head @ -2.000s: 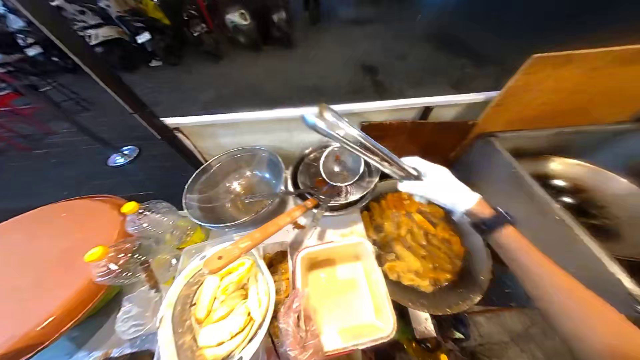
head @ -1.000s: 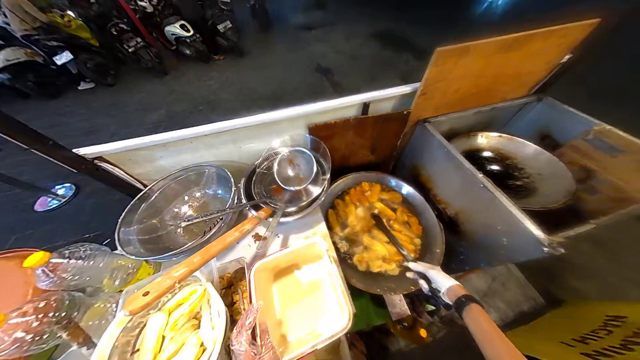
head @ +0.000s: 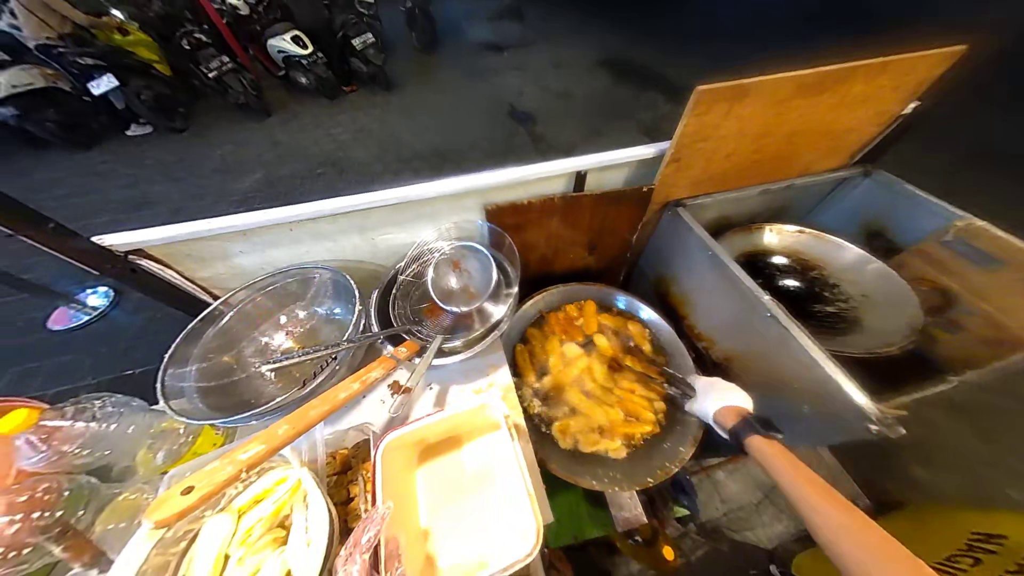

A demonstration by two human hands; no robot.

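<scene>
My right hand (head: 720, 404), in a white glove with a dark band at the wrist, grips metal tongs (head: 678, 386) at the right edge of a wok (head: 688, 448). The tongs' far end reaches into golden fried pieces (head: 596, 376) bubbling in oil; their tips are hidden among the food. Left of the wok stands a cream rectangular tub (head: 460, 488) with batter-coloured contents. A bowl of peeled bananas (head: 260, 528) is at the lower left, with a wooden-handled tool (head: 280, 432) lying across its rim. My left hand is not in view.
A wire strainer (head: 462, 276) rests on stacked metal bowls beside a large metal basin (head: 264, 344). Plastic bottles (head: 88, 436) lie at the left. A second wok (head: 872, 280) with dark oil sits in a metal enclosure at the right, behind its upright metal wall (head: 736, 328). Motorbikes stand beyond the stall.
My right hand has come down from above the far side of the wok to its right edge, and the tongs now reach into the food. The view has shifted to the right.
</scene>
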